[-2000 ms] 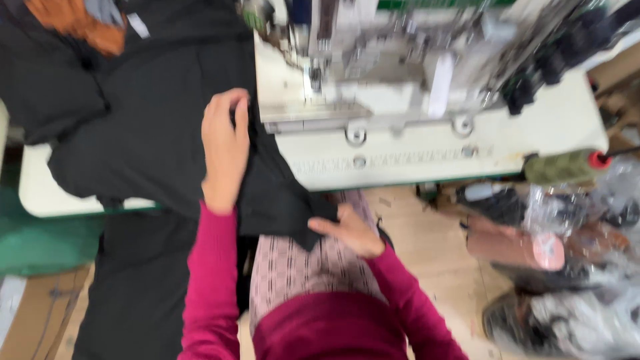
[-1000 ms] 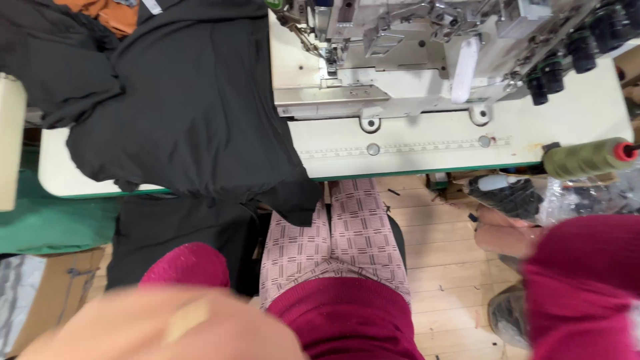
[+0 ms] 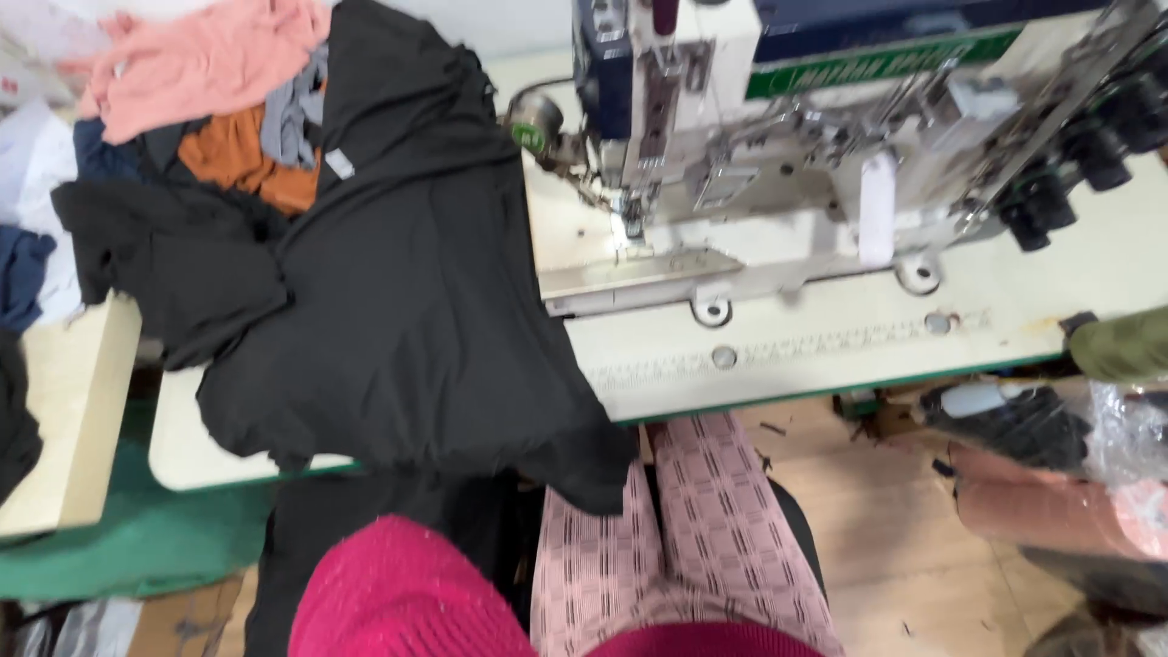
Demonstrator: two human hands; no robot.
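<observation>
Neither of my hands shows in the head view now; only a magenta knit sleeve point(image 3: 397, 593) rises at the bottom edge. A black fabric garment point(image 3: 411, 310) lies spread over the left part of the white sewing table, its lower right corner hanging past the front edge over my lap. A small white label point(image 3: 339, 164) shows near its top left. Just right of the garment stands an industrial sewing machine point(image 3: 675, 192), with its presser foot point(image 3: 633, 228) over the bed. What my hands hold or touch is hidden.
Pink cloth point(image 3: 210, 64), orange cloth point(image 3: 251, 155) and grey cloth lie at the back left. The table's front edge point(image 3: 821, 397) crosses above my knees. A cone of olive thread point(image 3: 1122, 347) is at the right edge, above plastic-wrapped rolls point(image 3: 1040, 502). Green fabric point(image 3: 173, 520) lies below left.
Two seconds ago both hands were on the black garment; one second ago they were off it, one blurred near the camera. Now both are out of view. The garment remains on the table.
</observation>
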